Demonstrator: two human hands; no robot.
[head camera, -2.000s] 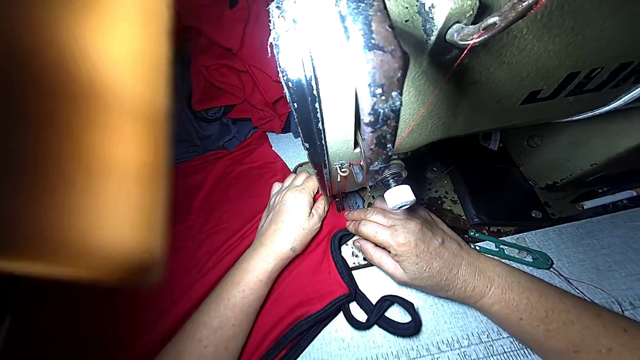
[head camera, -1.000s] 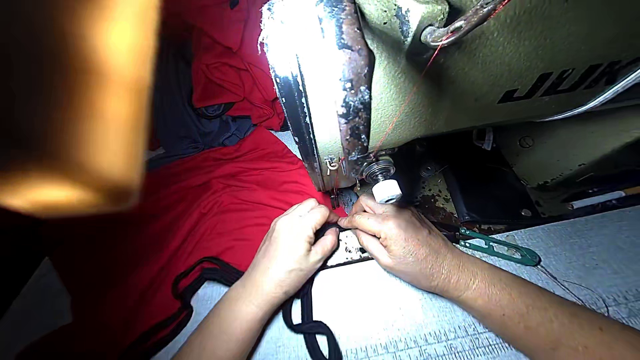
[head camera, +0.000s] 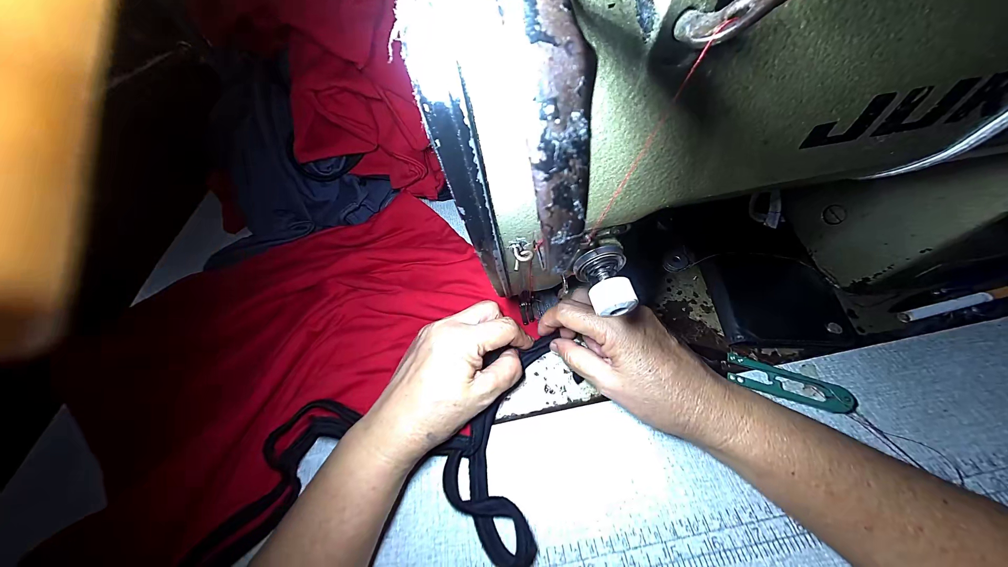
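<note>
Under the head of a green Juki sewing machine (head camera: 669, 142) lies red fabric (head camera: 315, 315) edged with black binding (head camera: 482, 441). My left hand (head camera: 453, 370), just left of and below the presser foot (head camera: 529, 307), pinches the black binding between thumb and fingers. The binding runs on to my right hand (head camera: 630, 354), whose thumb and index finger grip it right of the foot, beside the white tension knob (head camera: 613, 296). A looped tail of binding hangs toward the table's front. Red thread (head camera: 650, 142) runs down the machine; the needle tip is hard to make out.
Green thread snips (head camera: 791, 383) lie right of my right wrist. Dark grey fabric (head camera: 276, 173) and more red fabric (head camera: 354, 94) are heaped behind. A blurred orange object (head camera: 47, 173) blocks the upper left. Ruler markings (head camera: 709, 539) cross the table's front.
My left hand has moved from flat on the fabric beside the foot to pinching the binding, nearer my right hand. The looped binding has shifted left, and a bound edge now shows left of my left forearm.
</note>
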